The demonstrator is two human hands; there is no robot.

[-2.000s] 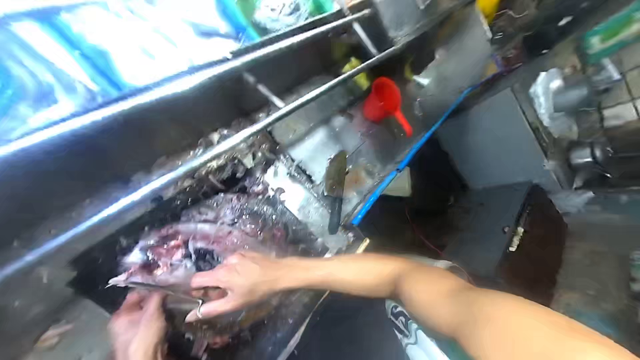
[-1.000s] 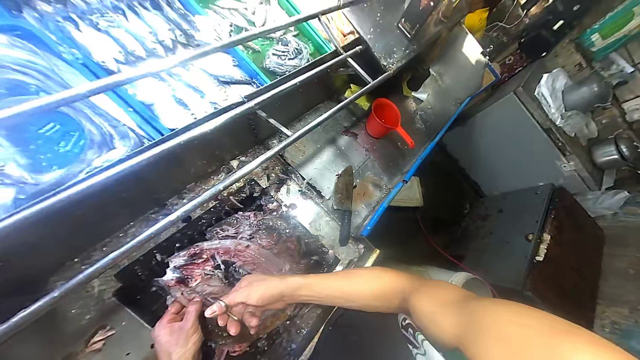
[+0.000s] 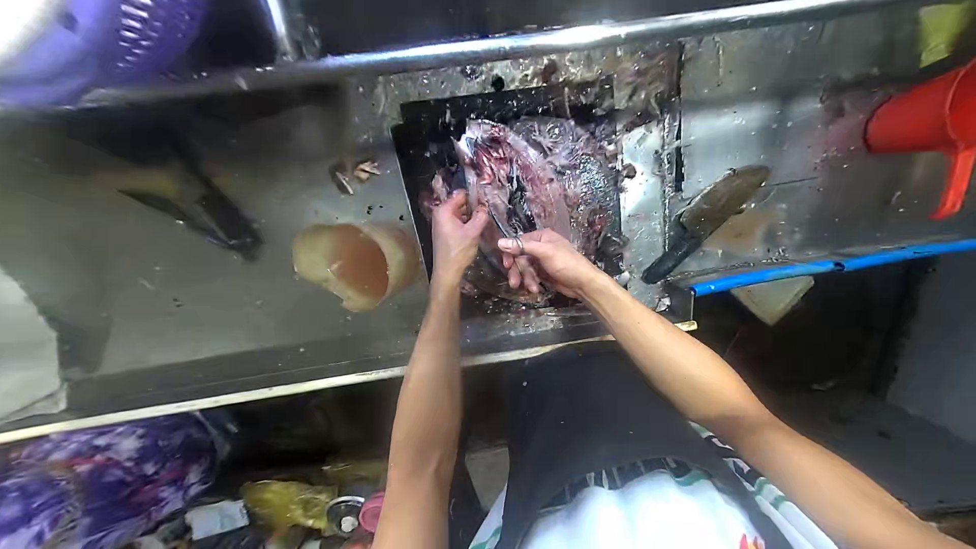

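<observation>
A cut-open fish (image 3: 564, 183), its red flesh and innards exposed, lies on a dark board (image 3: 415, 126) set in the metal counter. My left hand (image 3: 457, 232) pinches the fish's edge at its left side. Close beside it, my right hand (image 3: 549, 263) has its fingers curled through the handle loops of metal scissors (image 3: 517, 242), whose blades point up into the fish and are partly hidden. To the right of the board lies a worn knife (image 3: 713, 213) with a black handle.
A cut plastic container (image 3: 354, 263) stands left of the board, with a dark-handled tool (image 3: 206, 210) farther left. Fish scraps (image 3: 354, 174) lie between. A red plastic scoop (image 3: 926, 118) is at the right, above a blue edge strip (image 3: 839, 264). A metal rail (image 3: 488, 49) crosses behind.
The view has swung strongly to the left and down, bringing the cut container in. Both hands remain at the fish, with the scissors still in my right hand.
</observation>
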